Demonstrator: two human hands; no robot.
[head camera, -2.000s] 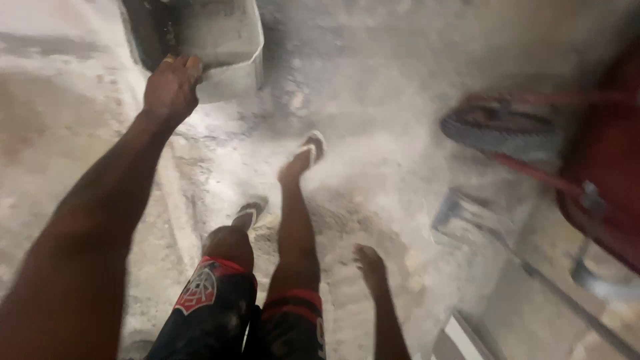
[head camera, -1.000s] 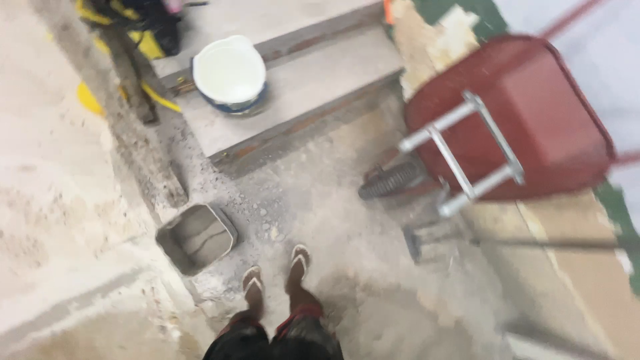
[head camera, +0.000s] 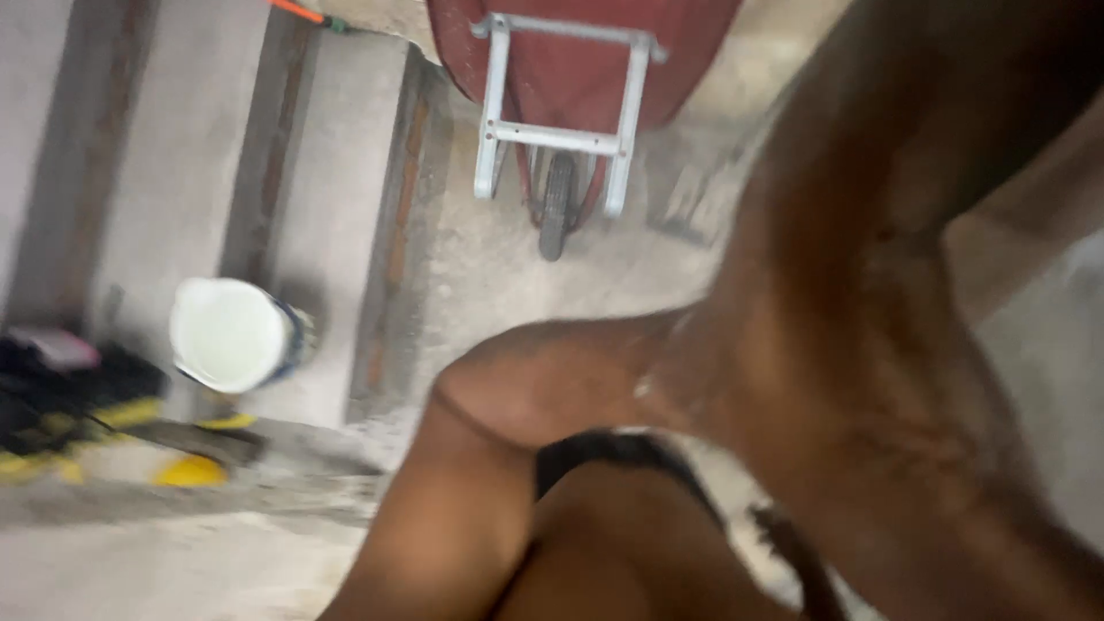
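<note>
Bare arms fill the right and lower middle of the head view, close to the camera and blurred. One bent elbow (head camera: 466, 375) shows left of the middle, and its forearm runs right to meet a larger expanse of skin. Neither my left hand nor my right hand can be made out clearly, and anything held is hidden. A small dark shape low on the right may be a hand or a foot. A white-lined bucket (head camera: 228, 336) stands on a step to the left. Beyond the arms is a red wheelbarrow (head camera: 561, 82) with a metal frame and a black wheel (head camera: 557, 207).
Concrete steps (head camera: 185, 164) run along the left side. Black and yellow items (head camera: 78, 405) lie at the lower left, with a round yellow object (head camera: 191, 471) close by. An orange item (head camera: 297, 11) is at the top edge. Dusty floor (head camera: 492, 276) lies below the wheelbarrow.
My left hand was on the rim of a rectangular tub two seconds ago; a second ago the tub stood without it. Bare arms have come in close to the camera. The view has swung strongly.
</note>
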